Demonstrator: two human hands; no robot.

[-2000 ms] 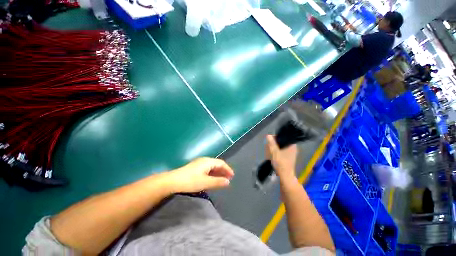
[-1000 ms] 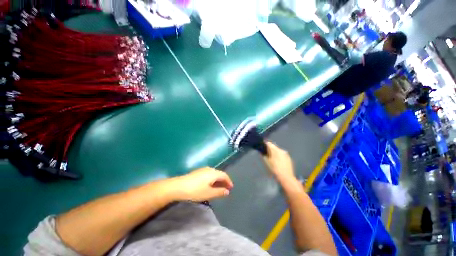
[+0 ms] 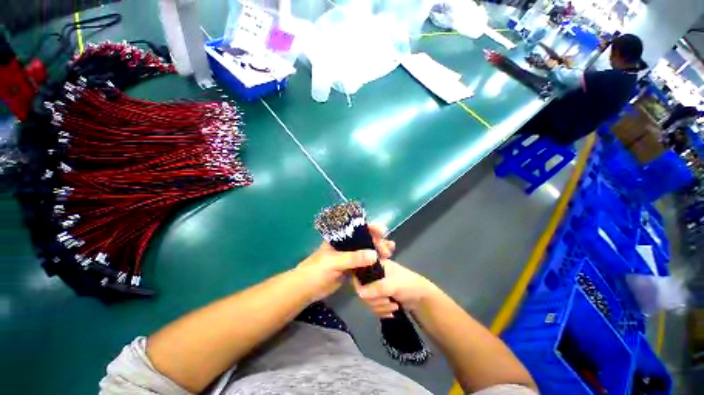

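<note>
A thick bundle of black wires (image 3: 403,336) has silvery crimped tips at both ends. It is held tilted over the table's front edge, its upper end toward the table. My left hand (image 3: 333,265) is closed around its upper part. My right hand (image 3: 394,288) grips it around the middle, touching my left hand. A large fan of red and black wires (image 3: 147,146) lies on the green table at the left, with black housings along its left side and silvery ends at its right.
A blue tray (image 3: 251,86) stands behind the fan by a white post (image 3: 185,42). A clear plastic bag (image 3: 347,46) and white sheets (image 3: 436,77) lie farther back. A person (image 3: 594,92) sits at the bench by a blue stool (image 3: 533,160). Blue bins (image 3: 575,328) stand at right.
The black bundle has come from low at the right to in front of me. My left hand, empty before, has closed on it. The view has shifted, showing more table at left.
</note>
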